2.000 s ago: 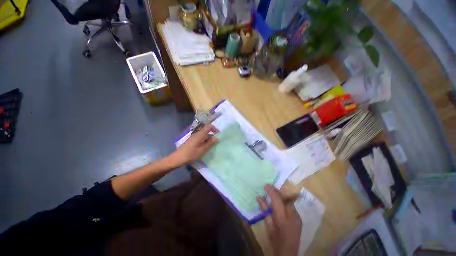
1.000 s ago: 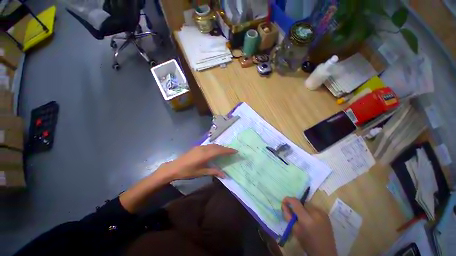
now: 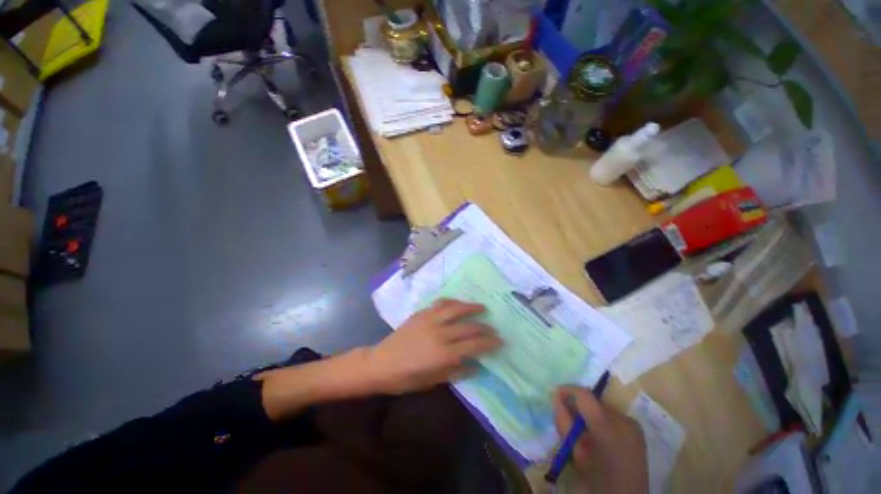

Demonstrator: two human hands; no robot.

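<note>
A clipboard (image 3: 432, 247) with a silver clip and white printed sheets (image 3: 594, 326) lies at the desk's front edge. Green form sheets (image 3: 541, 349) lie on it with a small silver clip (image 3: 537, 303) at their upper right edge. A blue sheet (image 3: 502, 397) shows at their lower edge. My left hand (image 3: 440, 345) rests on the left part of the green sheets, fingers apart, holding nothing. My right hand (image 3: 604, 446) holds a blue pen (image 3: 572, 439) at the lower right corner of the clipboard.
Right of the clipboard lie a phone (image 3: 633, 264), a red-yellow box (image 3: 720, 220), handwritten slips (image 3: 667, 326) and a black tray (image 3: 831, 338). Behind are a paper stack (image 3: 401, 95), a glass jar (image 3: 565, 121) and a white bottle (image 3: 625, 154). A white bin (image 3: 311, 129) stands on the floor left.
My left hand has moved from the sheets' left edge further onto the green forms. A blue sheet now shows at their lower edge. My right hand still holds the pen, slightly lower.
</note>
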